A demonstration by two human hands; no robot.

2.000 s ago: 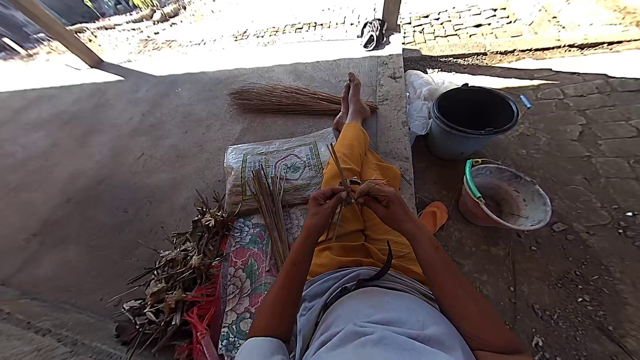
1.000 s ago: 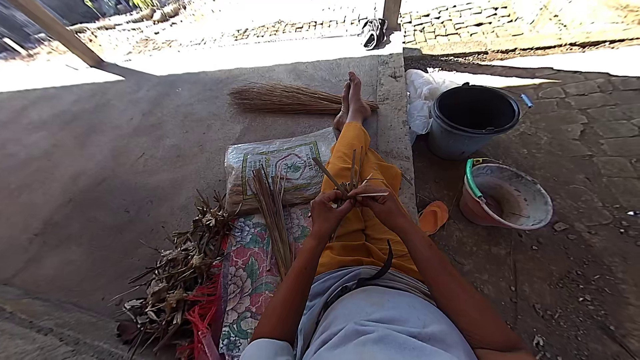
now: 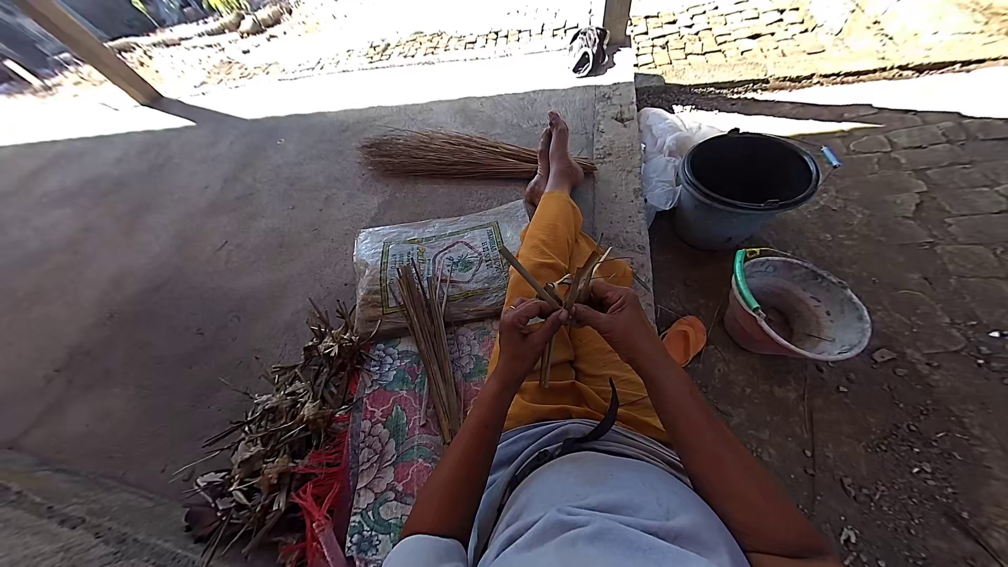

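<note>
Above my outstretched legs in orange trousers, my left hand (image 3: pixel 528 335) and my right hand (image 3: pixel 618 319) meet, fingertips closed on a small cluster of dry leaf strips (image 3: pixel 568 298). The strips cross and fan upward, and one hangs down below the fingers. A bundle of long dry strips (image 3: pixel 429 350) lies left of my left hand, partly on a printed woven sack (image 3: pixel 441 256) and partly on a floral cloth (image 3: pixel 378 449). A curved dark object (image 3: pixel 606 413), perhaps a blade, lies at my waist.
A stick bundle (image 3: pixel 457 155) lies by my feet. Dried plant scraps (image 3: pixel 276 433) are heaped at the left. To the right, below the concrete ledge (image 3: pixel 622 181), stand a dark bucket (image 3: pixel 717 216) and a dirty basin with a green handle (image 3: pixel 819 307), near an orange sandal (image 3: pixel 684 340).
Both hands stay together over my legs. The strips between them have shifted and now fan out in a different arrangement than one and two seconds ago.
</note>
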